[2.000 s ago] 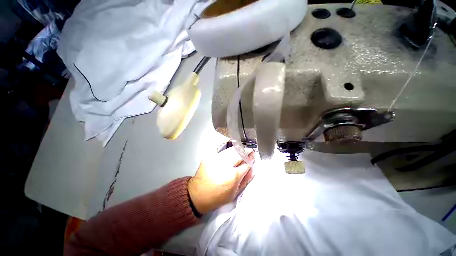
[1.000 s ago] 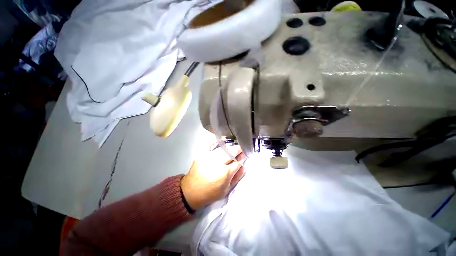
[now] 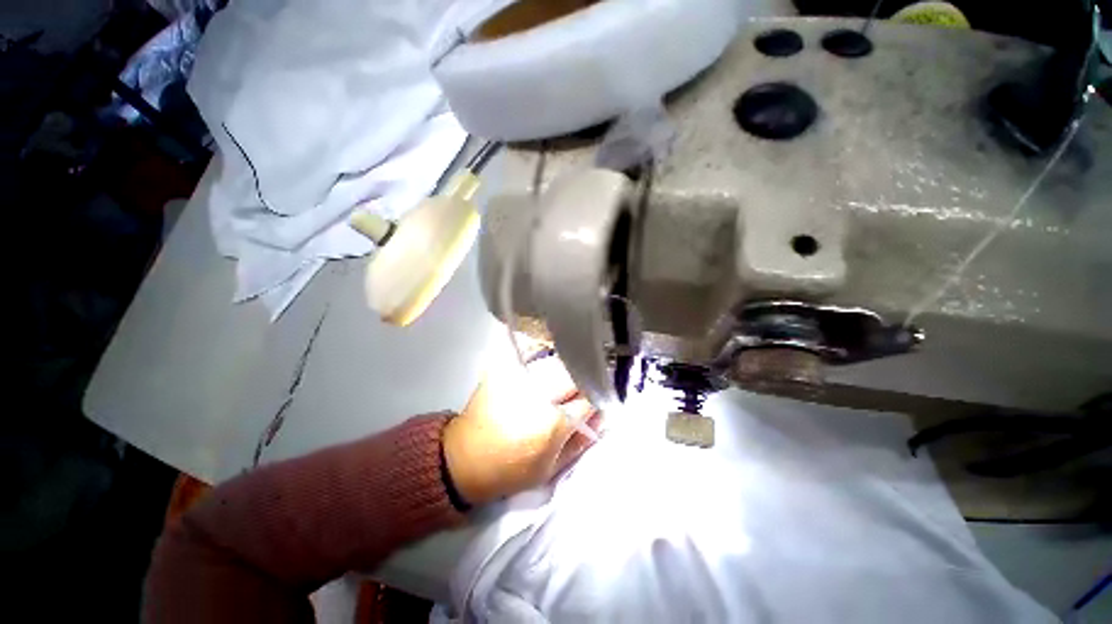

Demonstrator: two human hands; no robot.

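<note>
White fabric [image 3: 780,524] lies in soft folds under the sewing machine head [image 3: 902,183], glaring white around the needle area. My left hand [image 3: 518,427] is at the left of the needle area, its fingers on a narrow white strip [image 3: 580,422] at the fabric's edge. Glare hides part of the fingers. A small tan block [image 3: 690,428] sits right of the glare. The needle and presser foot are lost in the glare. My right hand is not in view.
A white tape roll [image 3: 585,79] lies on the machine. A cream-yellow lamp [image 3: 423,260] stands left of the head. White cut pieces [image 3: 329,110] lie at the back left of the pale table [image 3: 183,354]. Dark cords [image 3: 1012,441] hang under the machine arm.
The view has shifted and tilted slightly. My left hand stays beside the needle area, and the strip end near the fingers looks shorter. The fabric has changed little.
</note>
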